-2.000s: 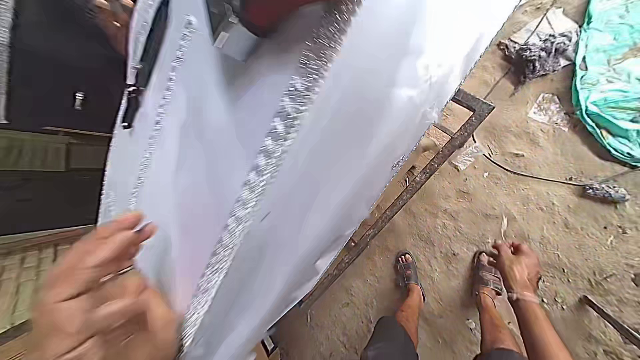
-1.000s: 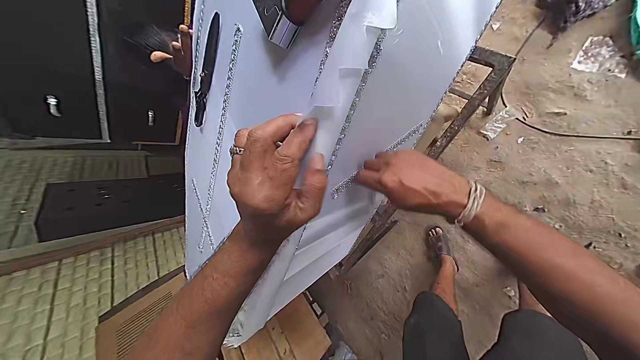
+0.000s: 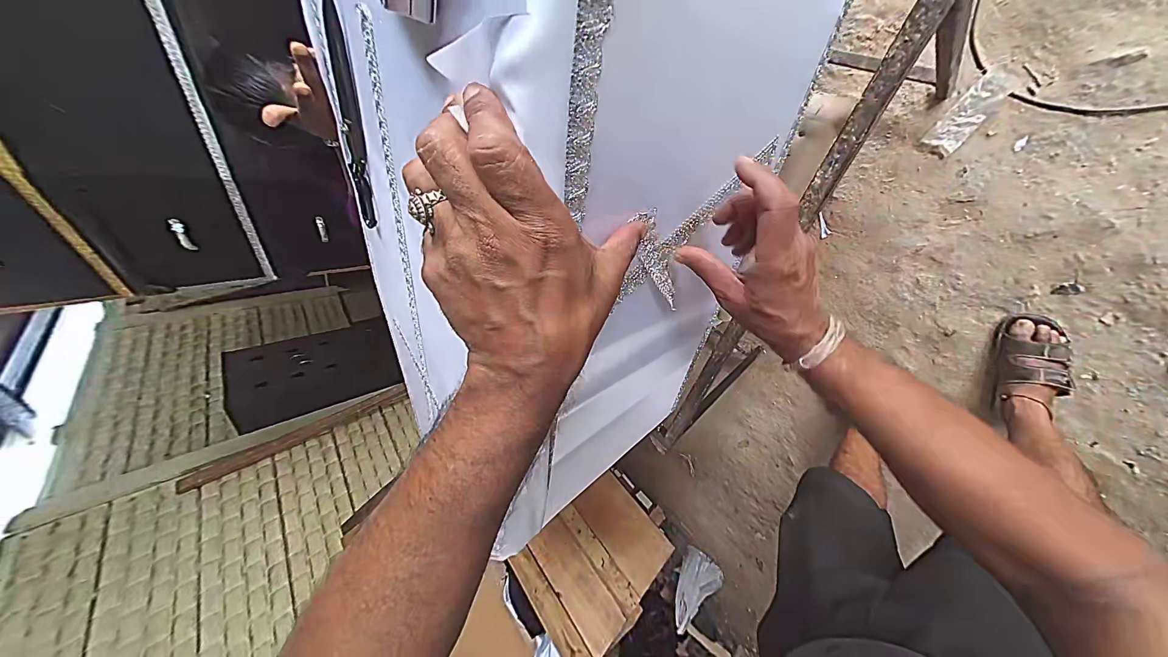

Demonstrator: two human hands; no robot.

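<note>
A white panel (image 3: 693,82) with silver glitter strips lies under both hands. My left hand (image 3: 511,219), with a ring on it, pinches a crumpled piece of white backing paper (image 3: 470,55) between its fingers; its thumb rests on glitter tape near a crossing. My right hand (image 3: 766,246) has thumb and fingers apart beside a slanting glitter strip (image 3: 707,214), its thumb close to the crossing and nothing seen held. A wide glitter strip (image 3: 584,119) runs upward between the hands. A dark long-handled tool (image 3: 351,119) lies along the panel's left edge.
A rusty metal frame (image 3: 876,109) stands under the panel's right side. Black cabinets (image 3: 100,82) and another person's hand (image 3: 310,91) are at the upper left. Wooden boards (image 3: 584,584) lie below the panel, a black cable (image 3: 1077,109) on the dirt floor at right.
The loose white backing strip that stood up from the panel a second ago is now crumpled at my left fingers. My right hand's fingers have spread from their closed pose on the slanting strip.
</note>
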